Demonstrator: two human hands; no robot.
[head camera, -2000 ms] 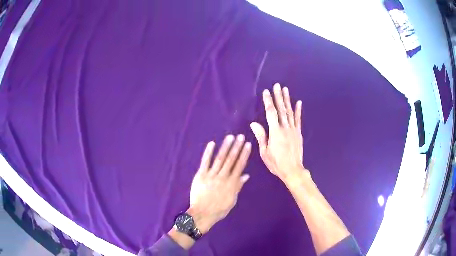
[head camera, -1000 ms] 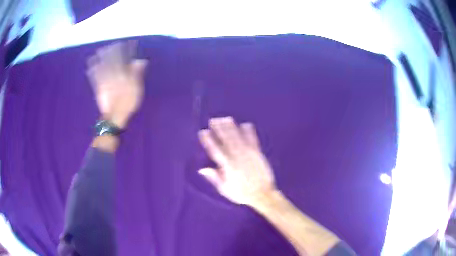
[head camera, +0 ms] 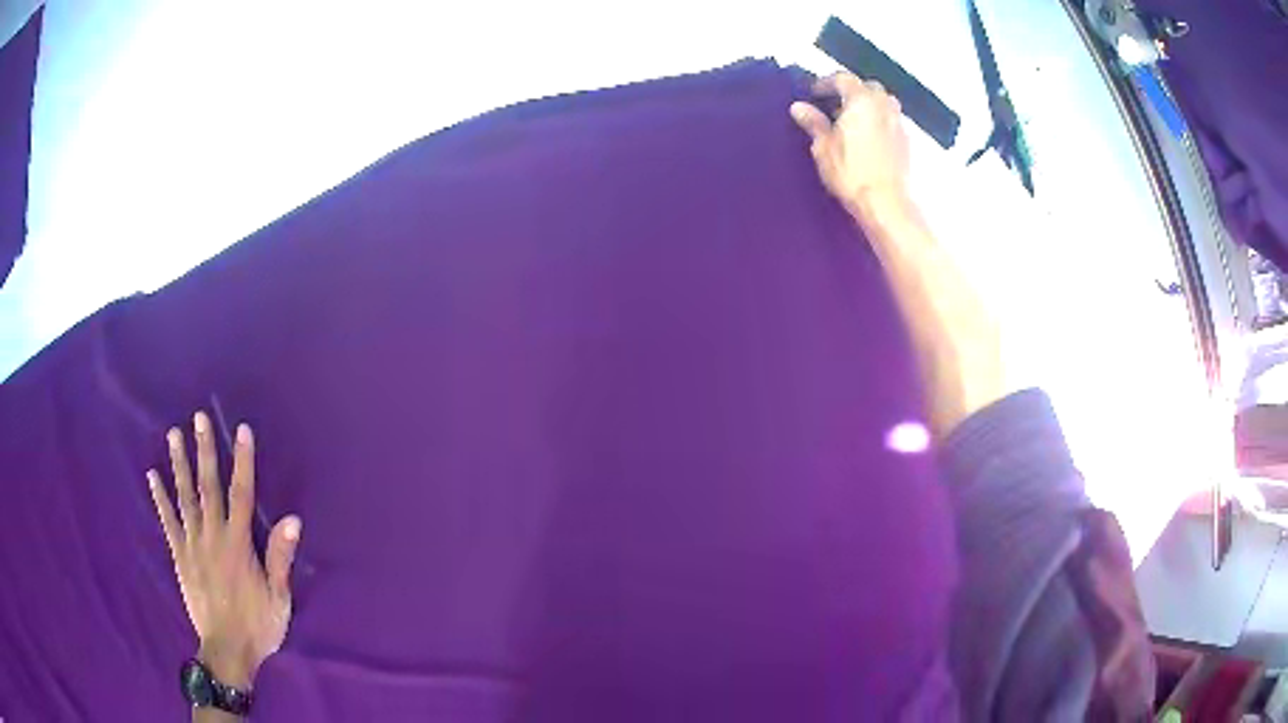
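A large purple cloth lies over the white table, mostly smooth, with a few folds at the lower left. My left hand lies flat on the cloth at the left, fingers spread, with a dark watch at the wrist. My right hand is at the cloth's far right corner, with thumb and fingers bent around the edge and pinching it.
A black flat bar lies just beyond my right hand. Dark shears lie to its right. Another purple cloth piece is at the far left. The table edge curves down the right, with bins at the lower right.
The view has shifted to the right. My right hand has moved from flat on the cloth to its far right corner and taken hold there. My left hand now rests flat at the left.
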